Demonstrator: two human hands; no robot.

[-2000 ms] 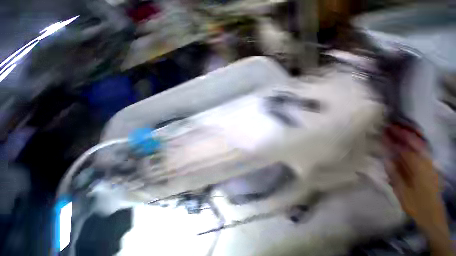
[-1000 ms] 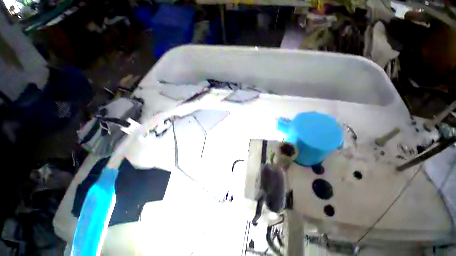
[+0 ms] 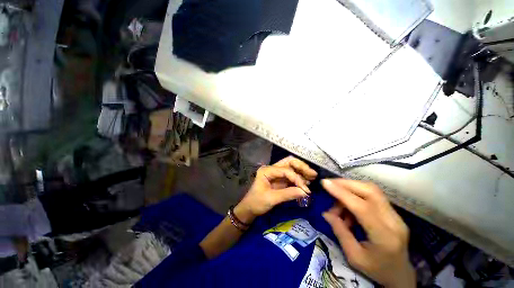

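My left hand (image 3: pixel 276 187), with a bracelet at the wrist, is below the table's front edge and holds a small round shiny metal piece (image 3: pixel 304 200), possibly a bobbin or bobbin case, at its fingertips. My right hand (image 3: pixel 372 230) is just to the right, thumb and fingers apart, with nothing seen in it. A pale angular pocket piece (image 3: pixel 383 107) lies on the table above my hands, its tip at the front edge. Another pale piece (image 3: pixel 394 17) lies behind it. Dark pocket pieces (image 3: pixel 231 31) lie at the table's left.
The white table's front edge (image 3: pixel 253 126) runs diagonally across the view. A narrow black strip (image 3: pixel 445 153) and loose threads lie at the right, near dark machine parts (image 3: pixel 465 67). Grey and tan cut-piece bundles (image 3: pixel 180 138) are on the floor at left.
The view has swung from the machine and table down to the front edge and my lap. Both hands are now in view, the left holding the small metal piece. The blue lamp is out of view.
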